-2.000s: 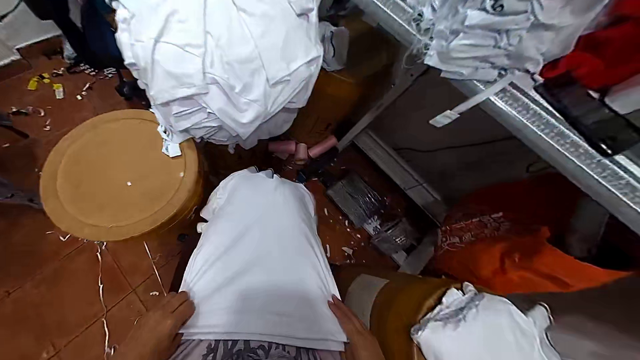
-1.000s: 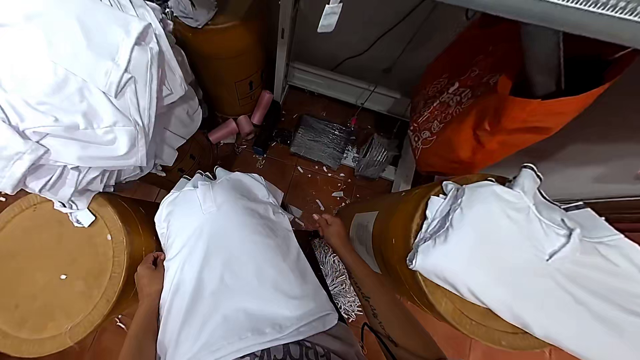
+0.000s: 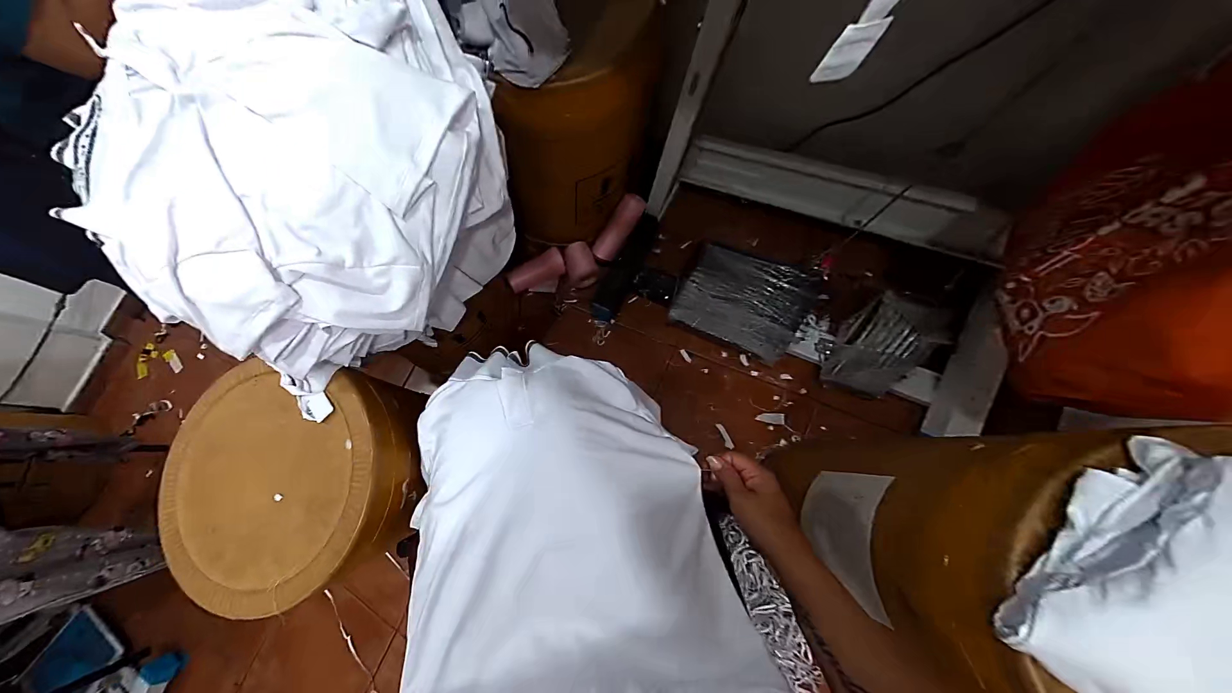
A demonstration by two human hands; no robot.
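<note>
White polo shirts (image 3: pixel 577 539) lie stacked in front of me, their collars pointing away and a button placket showing on the top one. At the stack's right edge is my right hand (image 3: pixel 751 486), thumb and forefinger pinched together close to the fabric; a thin thread seems to run between the fingertips and the shirt, though what they hold is too small to be sure of. My left hand is out of view. Beyond the stack, at the upper left, rises a large heap of white shirts (image 3: pixel 289 183), with a small white tag hanging from its lower edge.
A round brown fiber drum (image 3: pixel 265 500) stands left, another (image 3: pixel 895 472) lies to the right beside more white garments (image 3: pixel 1136 587). Pink thread cones (image 3: pixel 580 263), a plastic-wrapped package (image 3: pixel 746 300) and scraps lie on the tiled floor. An orange bag (image 3: pixel 1126 318) is far right.
My left hand, at the stack's left edge a second ago, has gone out of view. My right hand, apart from the cloth then, is now at the stack's right edge. The view has shifted left.
</note>
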